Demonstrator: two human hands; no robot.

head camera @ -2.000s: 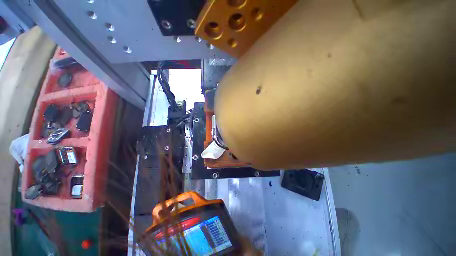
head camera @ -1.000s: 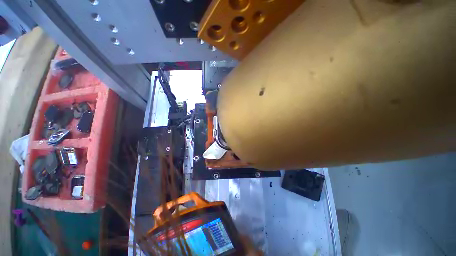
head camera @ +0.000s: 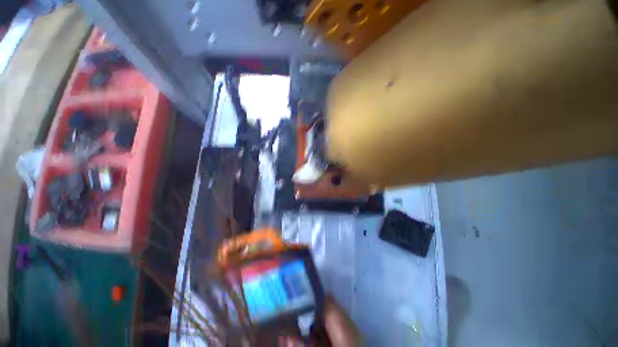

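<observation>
The teach pendant [head camera: 278,288], with an orange top handle and a blue-white screen, is tilted at the bottom centre. My right hand [head camera: 341,327] is blurred at its lower right edge and holds it. The bottom frame edge cuts off the hand. A pinkish patch shows by the keys; I cannot tell which finger it is. My left hand is not seen. The brown-orange jig [head camera: 325,186] sits above the pendant, with a pale tab [head camera: 309,172] at its left. A large matte gold rounded form [head camera: 461,101] hides much of the jig and any workpiece.
A pink-red foam tray [head camera: 152,162] with dark and silver parts lies left, near a green mat [head camera: 74,298] with a red-orange spot. A loose black block [head camera: 407,232] lies right of the jig. A perforated gold bracket [head camera: 362,20] is above. Thin blurred strands cross the lower left.
The whole view has shifted and blurred, with the scene higher in the frame. The pendant is more upright and shows its lower part. More of the jig's lower part shows below the gold form.
</observation>
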